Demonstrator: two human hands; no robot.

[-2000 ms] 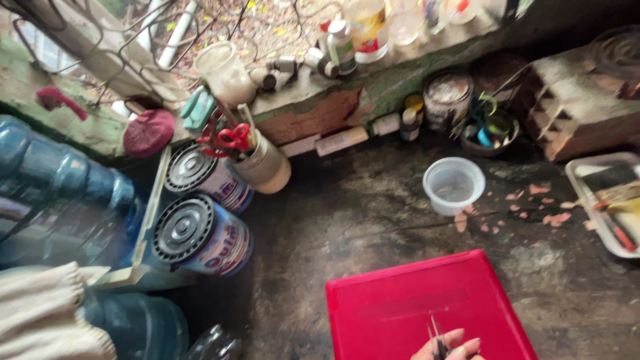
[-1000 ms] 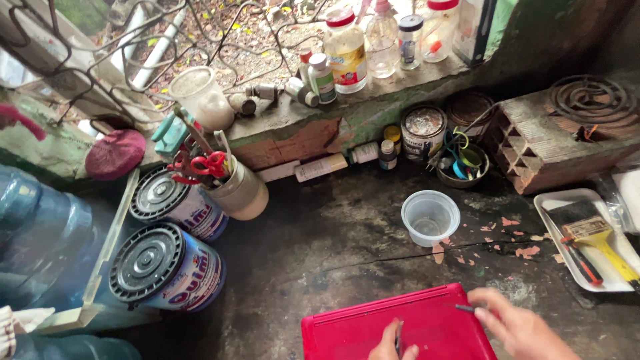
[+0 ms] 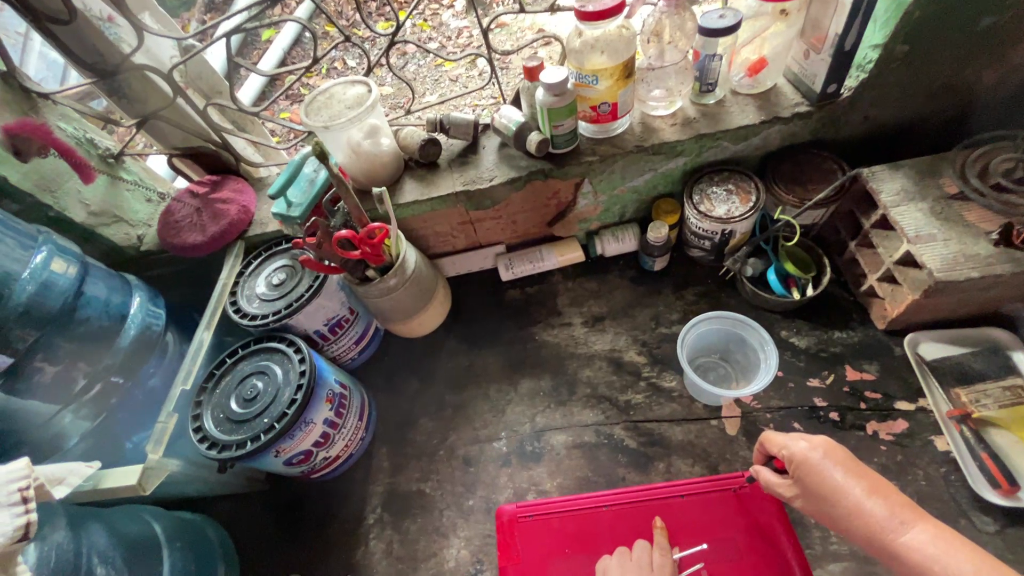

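Observation:
A red plastic case or lid, its exact kind unclear [image 3: 584, 524], lies flat on the dark worktop at the bottom. My right hand [image 3: 800, 472] grips a small red-and-black tool [image 3: 774, 464] whose dark end meets the case's far right corner. On the case's surface rests my left hand [image 3: 640, 556], index finger extended and the other fingers curled around thin metal rods [image 3: 690, 552] that stick out to the right. What the rods belong to is hidden. Beyond the case stands a translucent plastic cup [image 3: 728, 360], with peeled paint flakes beside it.
Two lidded paint pails [image 3: 280, 408] and a pot of scissors and tools [image 3: 408, 292] stand left, near blue water jugs [image 3: 80, 296]. Bottles and jars [image 3: 600, 72] line the sill. At right are a hollow brick [image 3: 936, 232] and a white tray [image 3: 928, 376] holding a brush and a screwdriver.
My right hand has moved from above the case's right part to its far right corner. Two seconds ago only one hand, holding thin rods, showed over the case. The view has shifted.

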